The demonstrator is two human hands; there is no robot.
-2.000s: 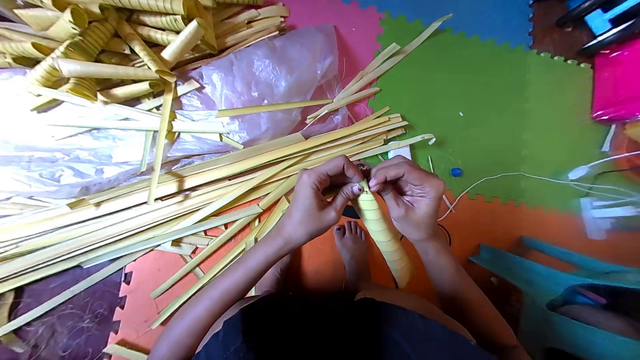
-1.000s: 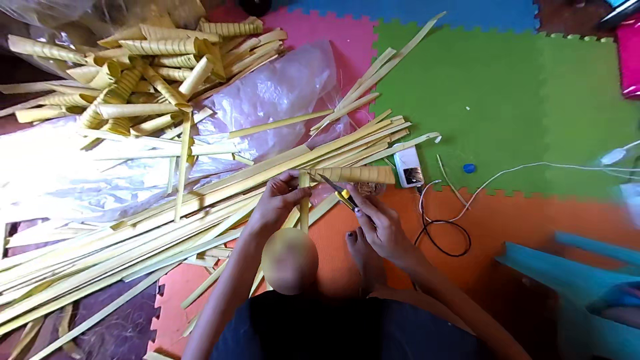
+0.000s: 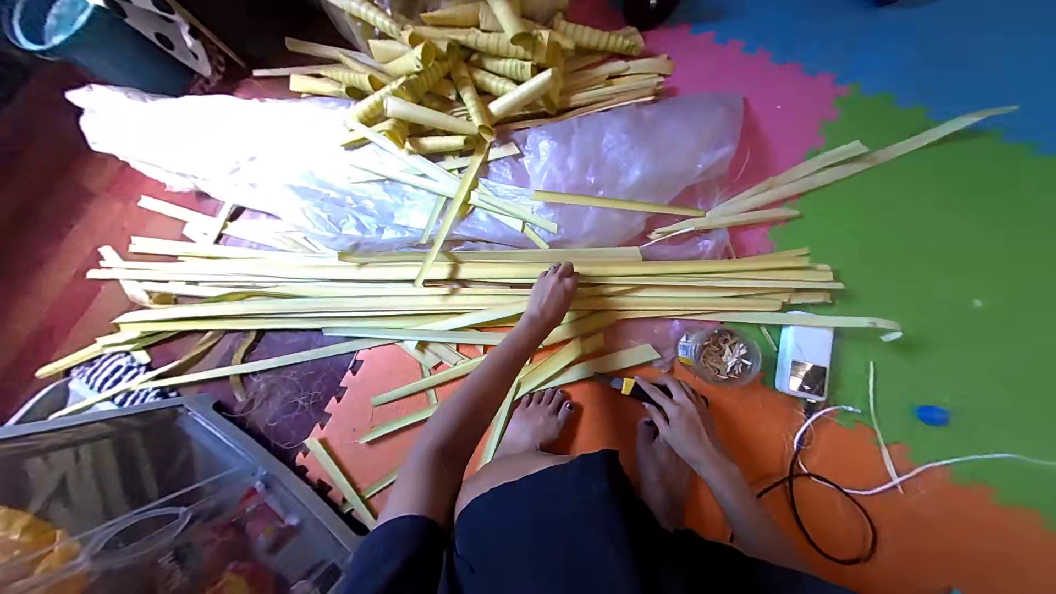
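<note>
My left hand (image 3: 553,290) rests on the long pale palm-leaf strips (image 3: 462,268) laid side by side across the floor; its fingers are curled at the upper strips, and whether they grip one is unclear. My right hand (image 3: 678,411) lies low over the orange mat, on a yellow and black utility knife (image 3: 631,388) whose blade points left. Shorter cut strips (image 3: 429,379) lie around my feet. Beyond the long strips, rolled leaf tubes (image 3: 429,120) with banded wrapping sit in a heap on a clear plastic sheet (image 3: 627,157).
A round clear tub of small chips (image 3: 726,356) and a white device (image 3: 804,359) stand right of my right hand. White and black cables (image 3: 874,516) and a blue cap (image 3: 933,415) lie farther right. A clear-topped plastic bin (image 3: 148,487) fills the lower left.
The wrapped leaf tube that was between my hands is no longer there. My left hand has moved out onto the long strips; my right hand has lowered the knife to the mat. The view has shifted left.
</note>
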